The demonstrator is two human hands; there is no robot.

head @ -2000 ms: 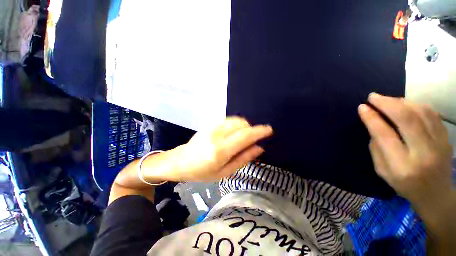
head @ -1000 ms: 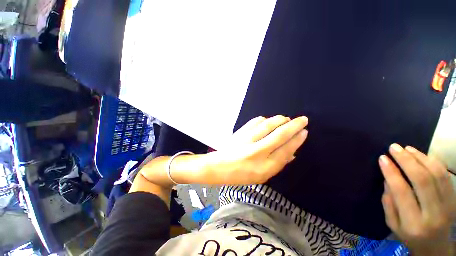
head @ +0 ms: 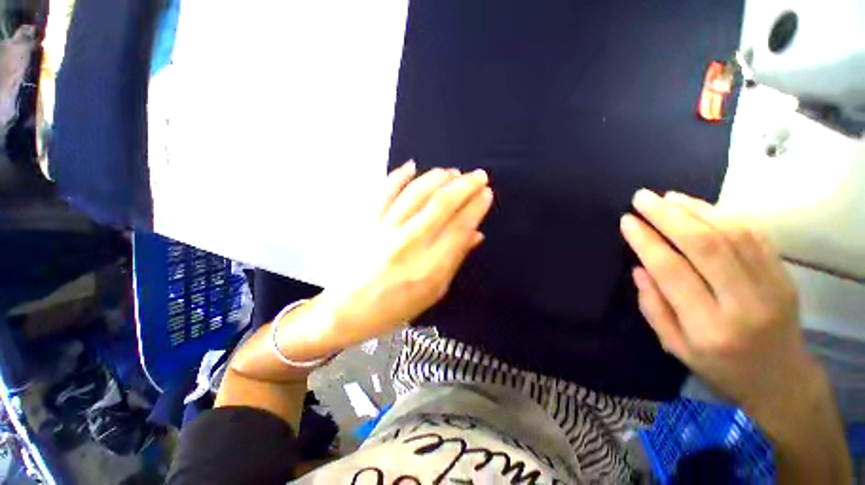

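A dark navy garment panel (head: 560, 123) lies flat on the white sewing table (head: 275, 123) and hangs over its front edge onto a striped lap cloth. The red-orange foot attachment (head: 714, 91) sits at the panel's right edge, beside the machine. My left hand (head: 422, 237) rests flat on the panel's left edge, fingers extended, partly over the white table. My right hand (head: 711, 284) lies on the panel's right side below the red-orange part, fingertips on the cloth. Neither hand visibly grips the cloth.
The white sewing machine (head: 806, 57) stands at the upper right. Navy cut pieces (head: 102, 104) lie at the far left of the table. A blue perforated crate (head: 190, 303) is below the left table edge, and another blue crate (head: 707, 440) is at the lower right.
The view has shifted, so the machine shows more at the right. My left hand has moved up along the panel's left edge. My right hand stays on the cloth, now closer below the red-orange part.
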